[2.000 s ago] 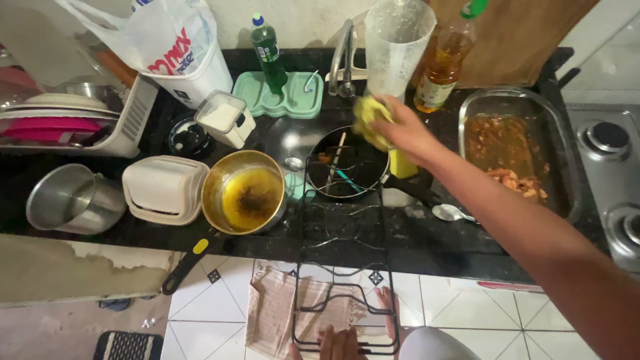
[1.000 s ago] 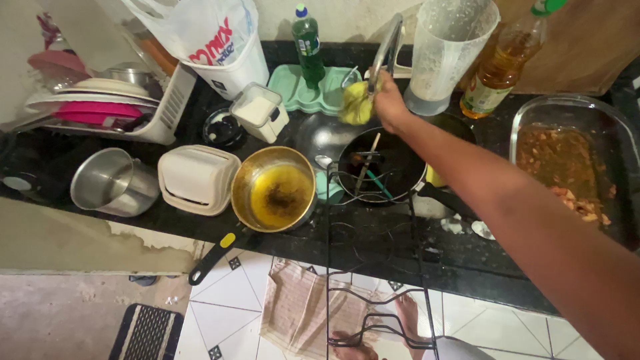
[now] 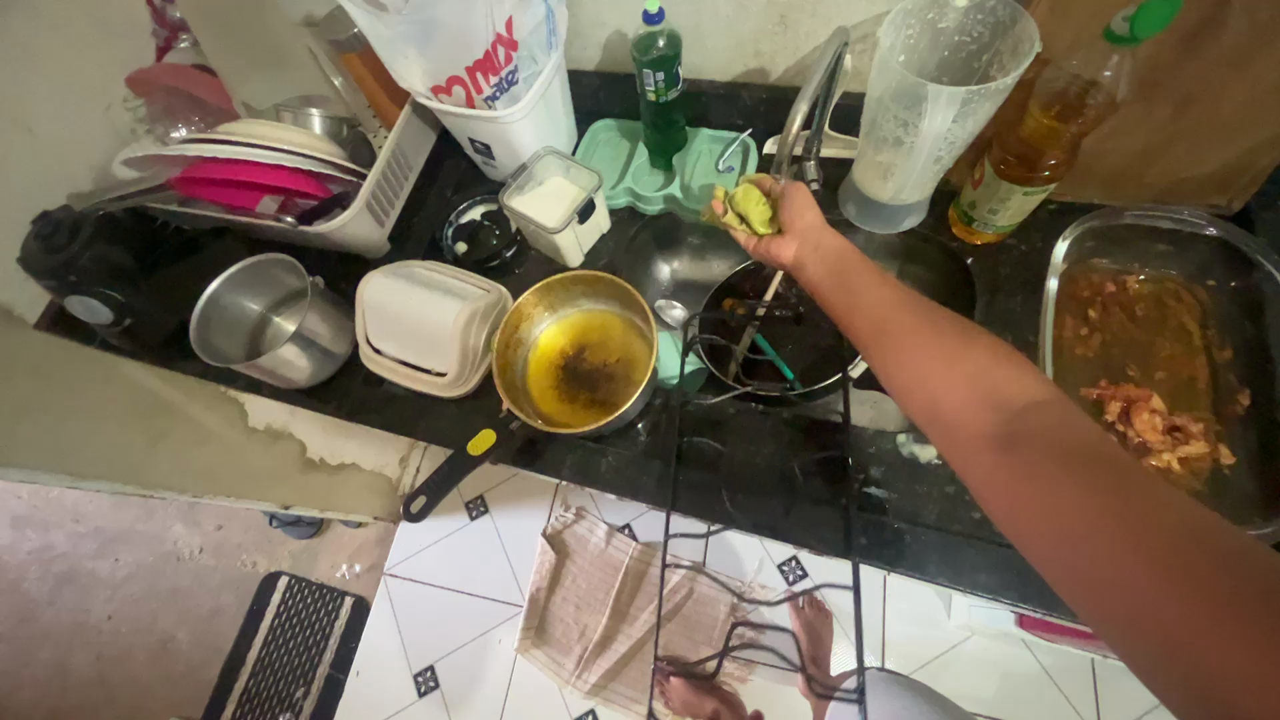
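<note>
My right hand point(image 3: 775, 218) grips a crumpled yellow-green sponge or cloth point(image 3: 748, 208) beside the metal faucet point(image 3: 812, 110), above the sink point(image 3: 680, 255). My left hand is out of view. A black wire stove grate point(image 3: 762, 590) stretches from the bottom of the view up over the counter edge; what supports it is hidden. Behind its top end, a dark round pan point(image 3: 725, 345) in the sink area holds dark liquid and utensils, one with a teal handle point(image 3: 776, 362). A spoon point(image 3: 671, 313) lies to its left. My forearm covers part of the sink.
Left of the sink are an oily saucepan point(image 3: 575, 405), white container point(image 3: 430, 325), metal pot point(image 3: 270, 335) and dish rack point(image 3: 395, 190). Behind stand a green bottle point(image 3: 658, 95), blender jar point(image 3: 935, 110) and amber bottle point(image 3: 1010, 190). At right lies a glass dish of food point(image 3: 1150, 350).
My right hand, with the sponge or cloth, has moved from above the dark pan to beside the faucet. The view has shifted.
</note>
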